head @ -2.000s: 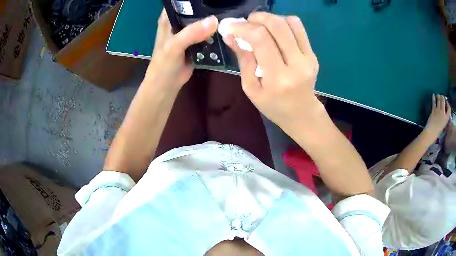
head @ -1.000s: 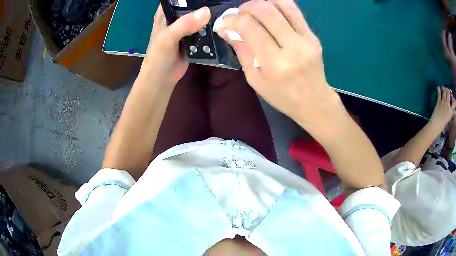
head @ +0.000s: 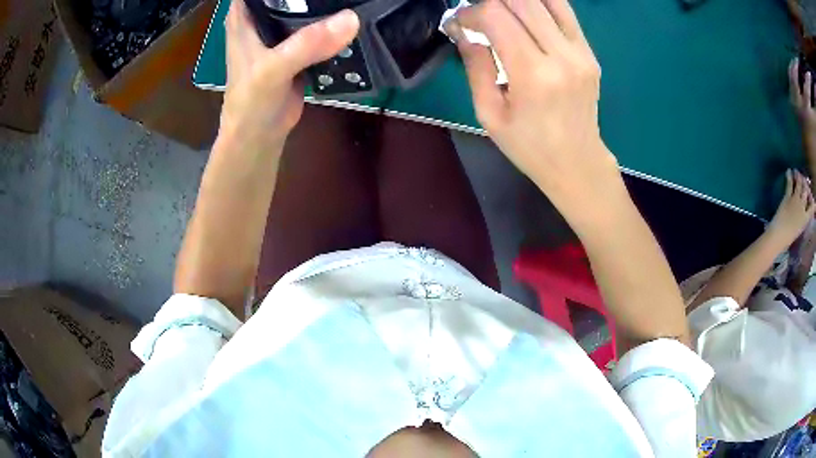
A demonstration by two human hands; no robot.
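A black security camera (head: 380,54) is at the top of the view, over the near edge of the green table, partly cut off by the top edge. Its dark square lens window (head: 413,36) and a panel with small pale round dots (head: 340,79) face up. My left hand (head: 284,67) grips its left side, thumb on top. My right hand (head: 537,80) pinches a small white wipe (head: 479,36) at the right side of the lens window. Whether the wipe touches the housing is hard to tell.
The green table (head: 689,116) has a pale edge. An open brown carton (head: 152,89) with black parts stands at upper left, another carton (head: 72,344) at lower left. A red stool (head: 568,277) is at right. Another person's hand (head: 792,210) is at the table's right.
The camera has moved left and turned, so its lens window now shows. My left hand has moved left with it. My right hand with the wipe has shifted right, away from the dotted panel.
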